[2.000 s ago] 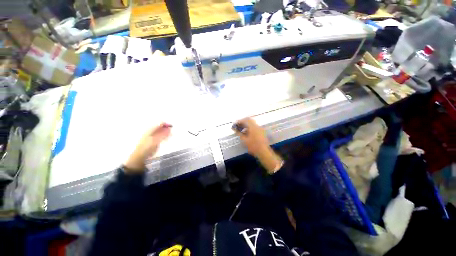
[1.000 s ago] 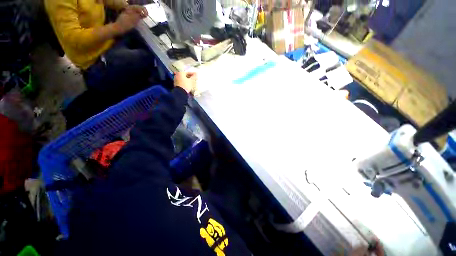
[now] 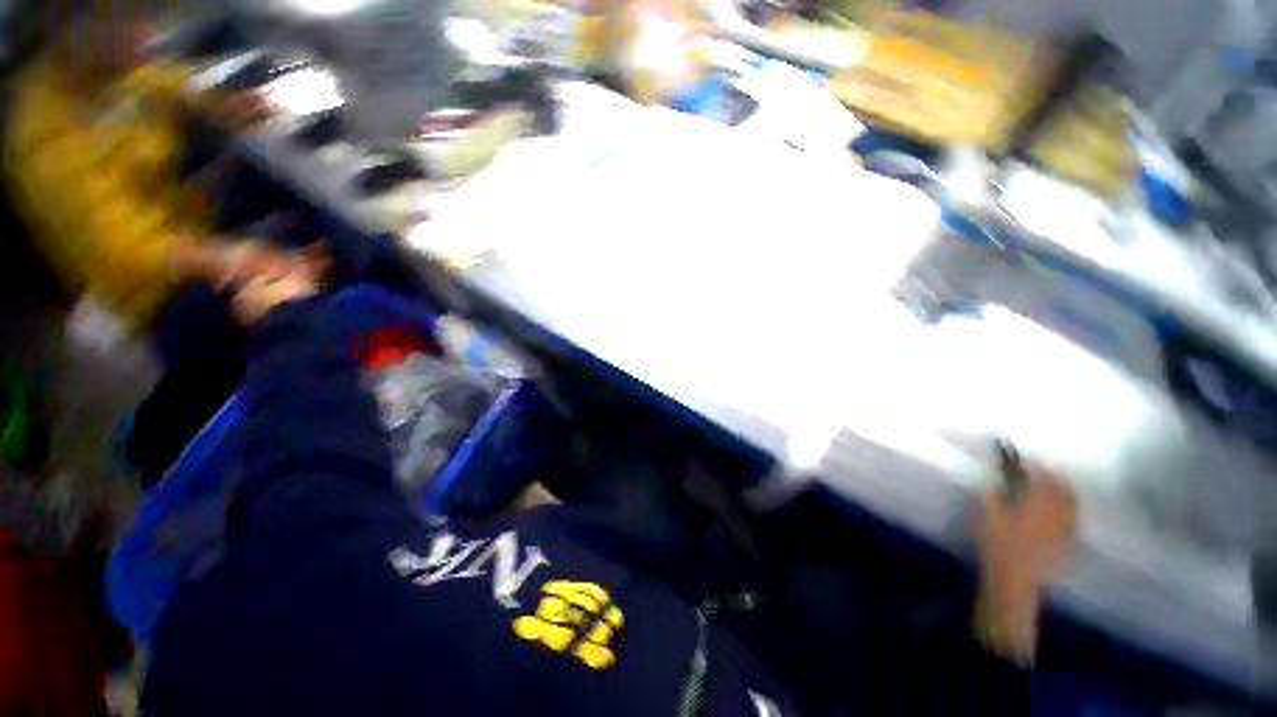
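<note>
The frame is strongly blurred. My left hand (image 3: 277,284) reaches out at the far left, past the table's end, close to the hands of a person in yellow. Its fingers are smeared, and whether it holds anything is hidden. My right hand (image 3: 1029,539) is at the table's front edge at the lower right, closed around a small dark item (image 3: 1010,469) that sticks up from the fingers. The white machine table (image 3: 672,252) is glaring bright. A white strip (image 3: 812,451) hangs over its front edge. The sewing machine head (image 3: 966,266) is a blurred grey-white shape at the right.
The person in yellow (image 3: 98,182) is at the upper left. A blue basket (image 3: 175,511) stands beside the table under my left arm, with red and grey items near it. A cardboard box (image 3: 924,70) lies behind the table. Dark clutter sits at the table's far left end.
My view has swung left from the machine. My left hand has moved from the table's far corner out towards the person in yellow. My right hand remains at the front edge with the dark item.
</note>
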